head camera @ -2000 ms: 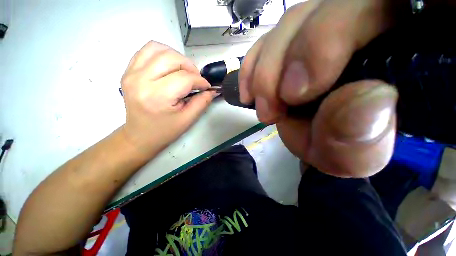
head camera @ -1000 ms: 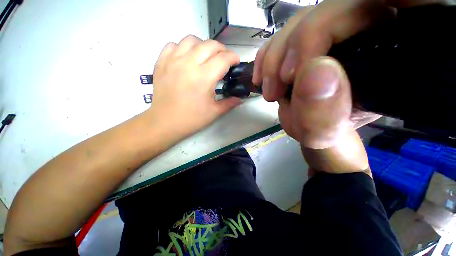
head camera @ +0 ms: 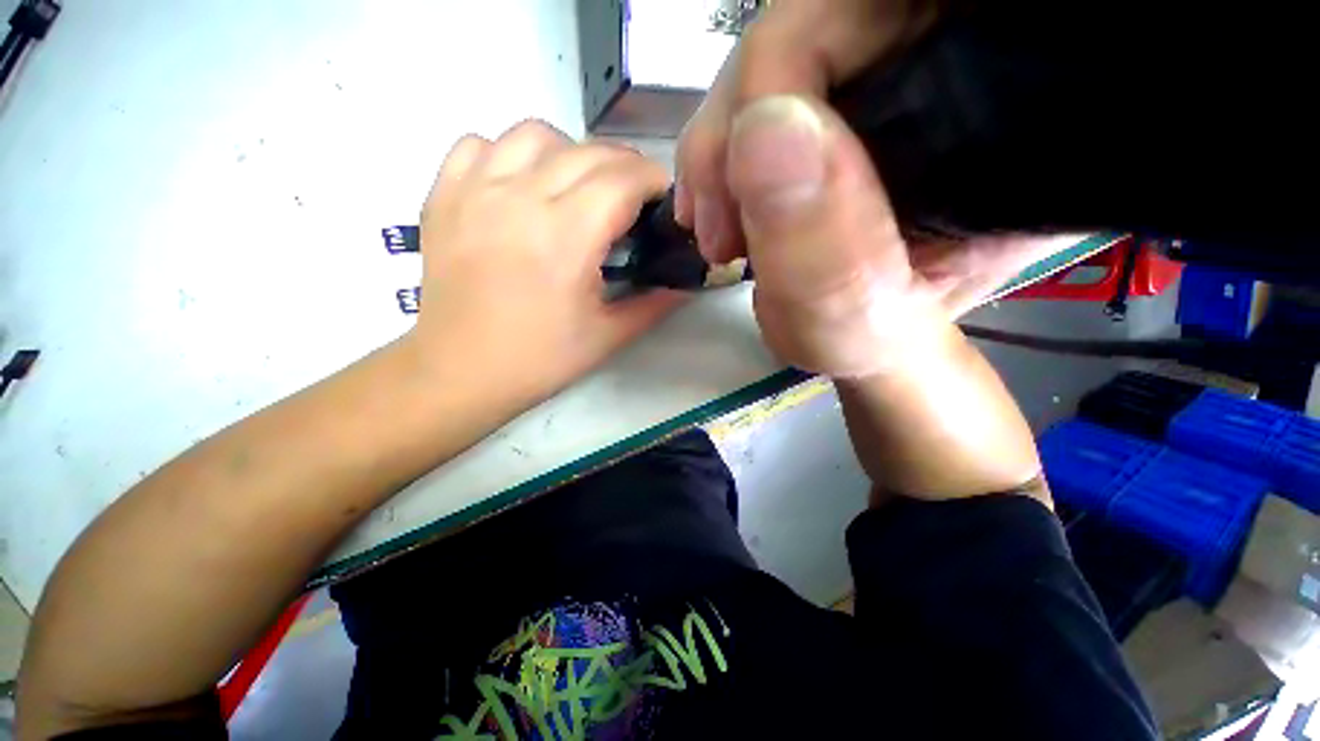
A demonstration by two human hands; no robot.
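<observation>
My left hand (head camera: 514, 253) is closed around small black housings (head camera: 669, 258) just above the white bench. Two short leads with flat rectangular connectors (head camera: 401, 240) stick out on the far side of this hand. My right hand (head camera: 811, 217) grips the large black electric screwdriver (head camera: 1071, 123), which fills the upper right. The driver's nose is at the housings, mostly hidden behind my right fingers. The bit and any screw are hidden.
The white bench (head camera: 188, 217) has a green edge. The grey-white feeder box (head camera: 637, 65) stands at the top centre. Black connectors (head camera: 18, 369) lie at the left. Blue bins (head camera: 1158, 478), a cardboard box (head camera: 1274, 557) and a red plastic object (head camera: 1086, 275) are at the right.
Since the earliest frame, the left hand has turned and moved right, showing the two connectors. In the last second, the right hand and driver shifted slightly left, and the red object came into view.
</observation>
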